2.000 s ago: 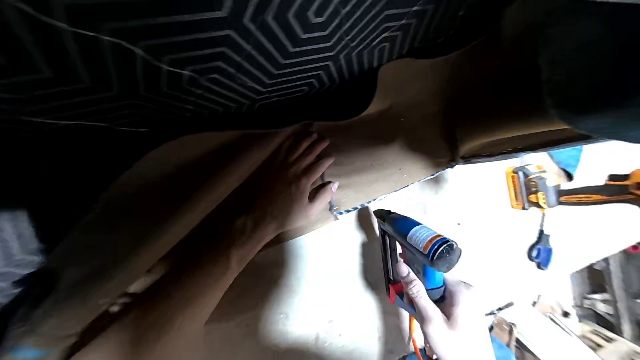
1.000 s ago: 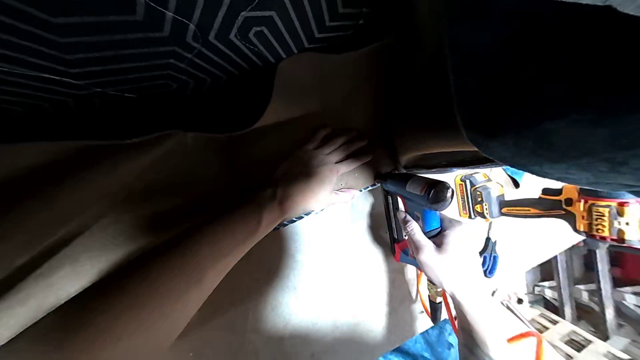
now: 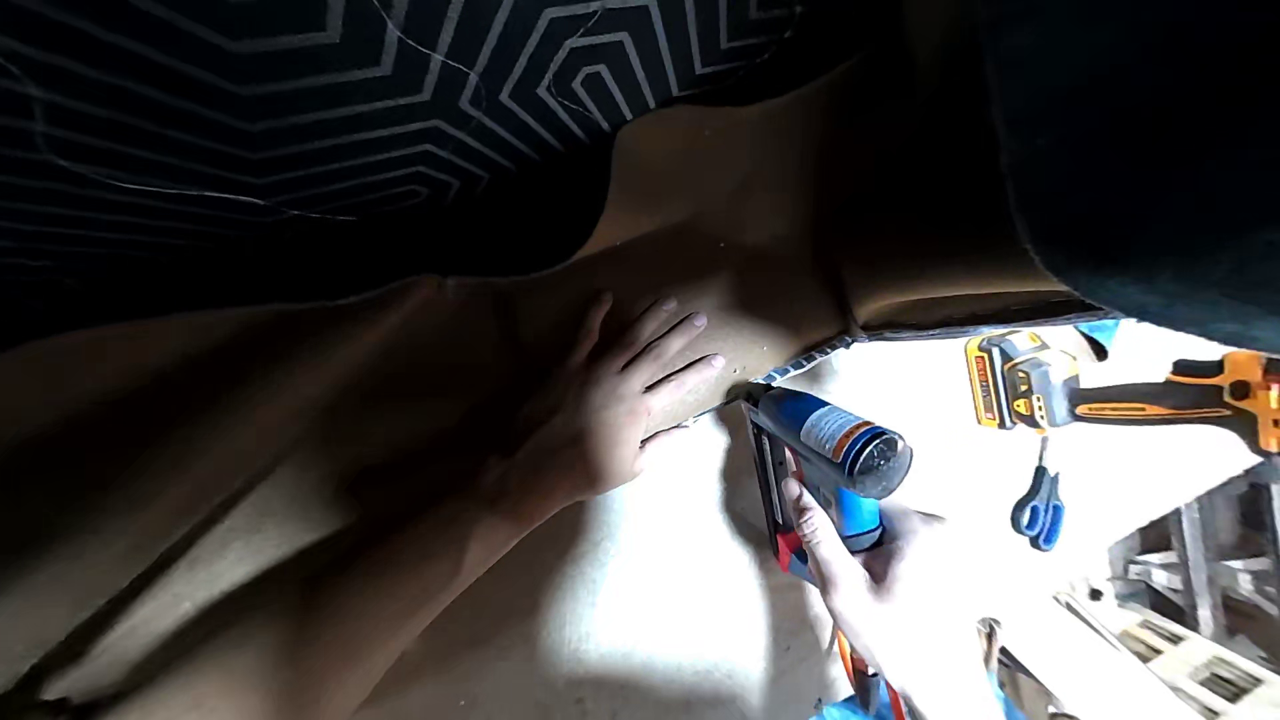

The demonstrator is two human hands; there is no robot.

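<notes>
My left hand point(image 3: 635, 390) lies with spread fingers on brown sheet material point(image 3: 730, 270), near its lower edge. To its right, my right hand point(image 3: 850, 560) is wrapped around a blue and black pneumatic stapler point(image 3: 820, 450), whose nose touches the sheet's edge beside a strip with light and dark marks point(image 3: 805, 360). An orange hose point(image 3: 850, 655) hangs below the grip. Dark fabric with pale geometric lines point(image 3: 560, 80) covers the upper left, with loose threads on it. Part of my right palm is washed out by glare.
At the right, a yellow and black DeWalt cordless tool point(image 3: 1150, 400) lies on the brightly lit surface, with blue-handled scissors point(image 3: 1040, 510) below it. Dark material point(image 3: 1140, 170) hangs over the upper right. Wooden frame pieces point(image 3: 1180, 650) stand at the lower right.
Both hands have moved rightward along the sheet's edge, the stapler staying in my right hand. The view has shifted somewhat.
</notes>
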